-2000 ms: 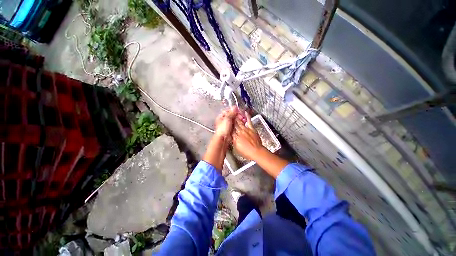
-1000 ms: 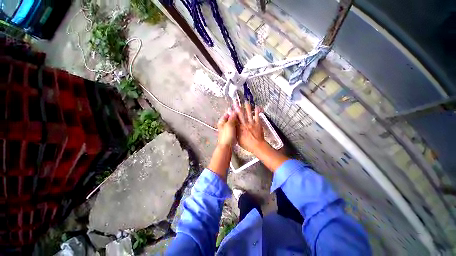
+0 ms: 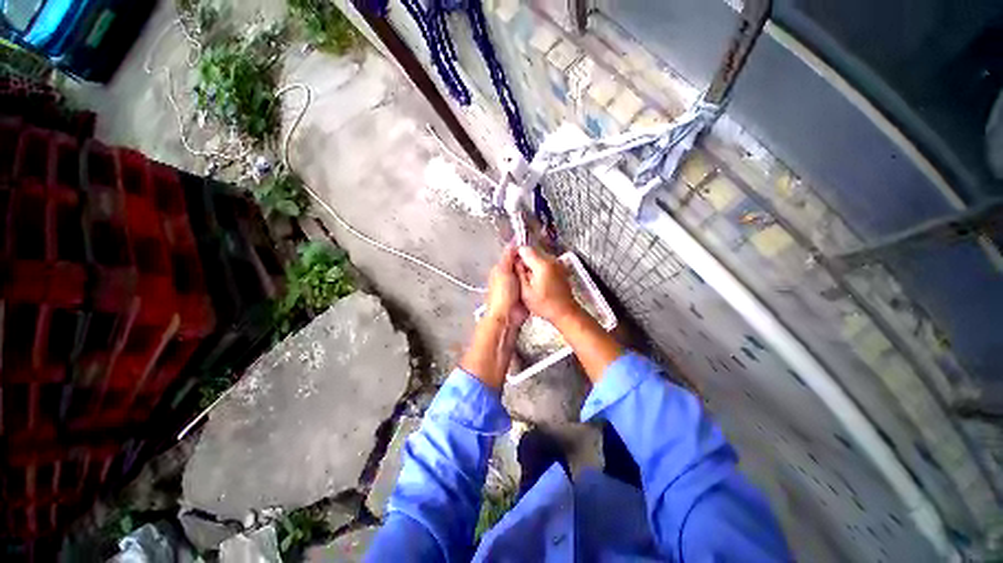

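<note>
The whitish tap (image 3: 515,187) stands out from the tiled wall at the upper middle, with pale rag strips (image 3: 616,143) running from it to a window bar. My left hand (image 3: 503,288) and my right hand (image 3: 544,284) are joined just below its spout, palms together with fingers curled. A faint pale stream seems to fall onto them. I cannot see anything held between them. A white-rimmed basin (image 3: 539,367) lies under and behind my hands, partly hidden by them.
A white pipe (image 3: 770,327) runs along the tiled wall at right. Dark blue rope (image 3: 489,72) hangs above. A cream hose (image 3: 379,251) curves on the ground. Red pallets (image 3: 110,253) are stacked at left, near a broken concrete slab (image 3: 297,412). A blue vehicle (image 3: 55,28) is at top left.
My right hand's fingers were spread against my left hand a second ago. They have now curled in, and both hands are clasped under the spout.
</note>
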